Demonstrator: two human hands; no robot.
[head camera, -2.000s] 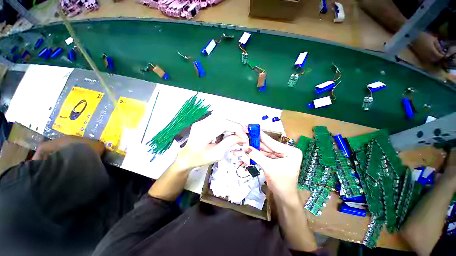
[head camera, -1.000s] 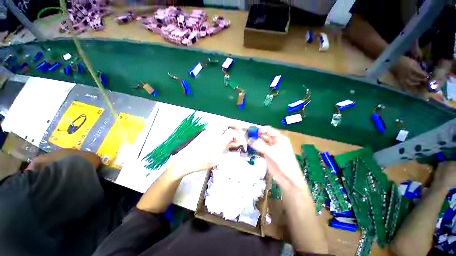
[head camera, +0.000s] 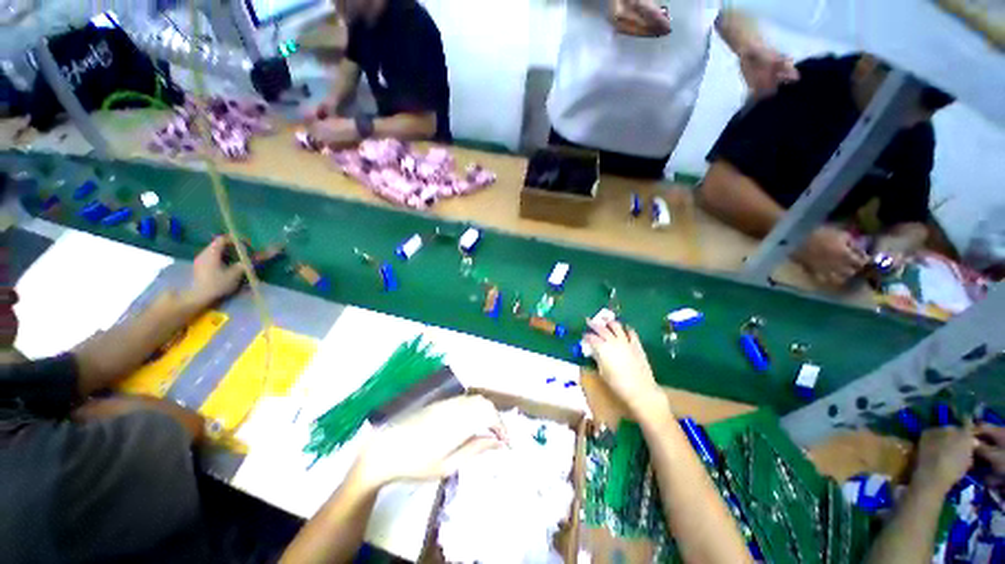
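My right hand (head camera: 623, 361) reaches over the near side of the green belt, its fingertips at a white-faced blue battery cell (head camera: 602, 318); whether they grip it is hidden. My left hand (head camera: 435, 438) is over the left rim of the open cardboard box (head camera: 573, 485), fingers bent together near the white paper pieces (head camera: 512, 490); I cannot tell if it holds anything. A tan-faced cell (head camera: 542, 326) lies on the belt just left of my right hand. A small green piece (head camera: 540, 436) lies on the paper.
Green strands (head camera: 375, 399) and a dark block (head camera: 419, 394) lie left of the box. Circuit board panels (head camera: 771, 474) are heaped right. More cells lie along the belt (head camera: 441, 297). A neighbour's hand (head camera: 218, 271) reaches the belt at left. People and pink parts (head camera: 402, 171) are across it.
The view has tilted up. My right hand has moved from above the box out to the belt, apart from my left. The blue cell is no longer between my hands. A neighbour's arm has reached in at left.
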